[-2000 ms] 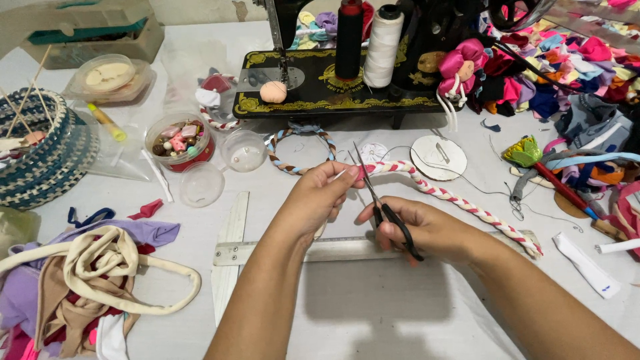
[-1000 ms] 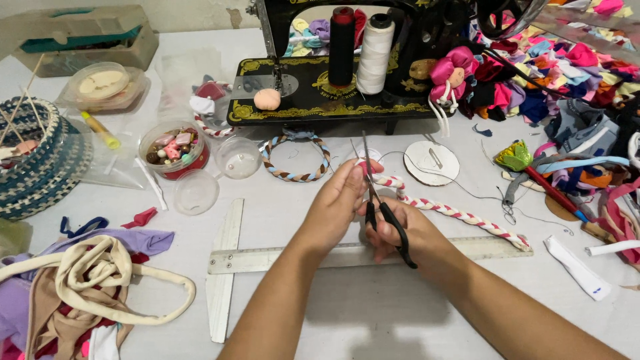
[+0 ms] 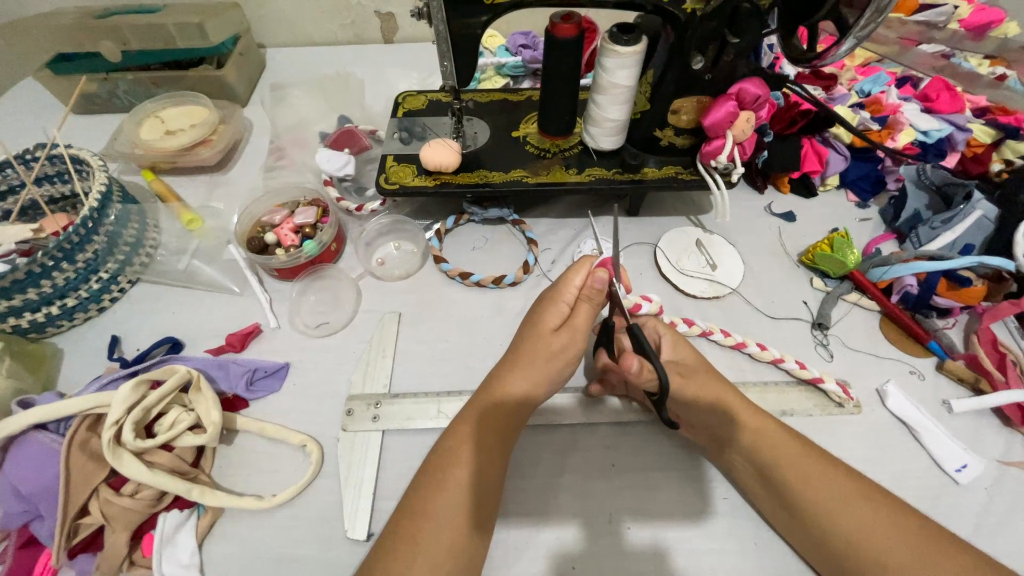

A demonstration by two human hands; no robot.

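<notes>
My left hand (image 3: 566, 324) pinches one end of a braided pink-and-cream fabric cord (image 3: 748, 346) between thumb and fingers. In my right hand (image 3: 660, 364) is a pair of black-handled scissors (image 3: 650, 364), its blades slightly apart and pointing up beside the pinched end. From behind my right hand the braid runs right, and its far end lies on a metal T-square (image 3: 448, 410). Just above my left hand lies a small white disc, partly hidden. A round white disc with a safety pin (image 3: 700, 262) lies above the braid.
A black sewing machine (image 3: 496, 172) with two thread spools stands at the back. A braided ring (image 3: 485, 280), a tub of beads (image 3: 290, 232) and clear lids lie left of centre. Fabric strips (image 3: 160, 448) pile at lower left; scraps (image 3: 936, 104) and a red-handled tool (image 3: 896, 312) are at right.
Both hands have come closer together, and the scissors' blades have turned from slanting left to nearly upright. The left hand keeps its hold on the braid's end.
</notes>
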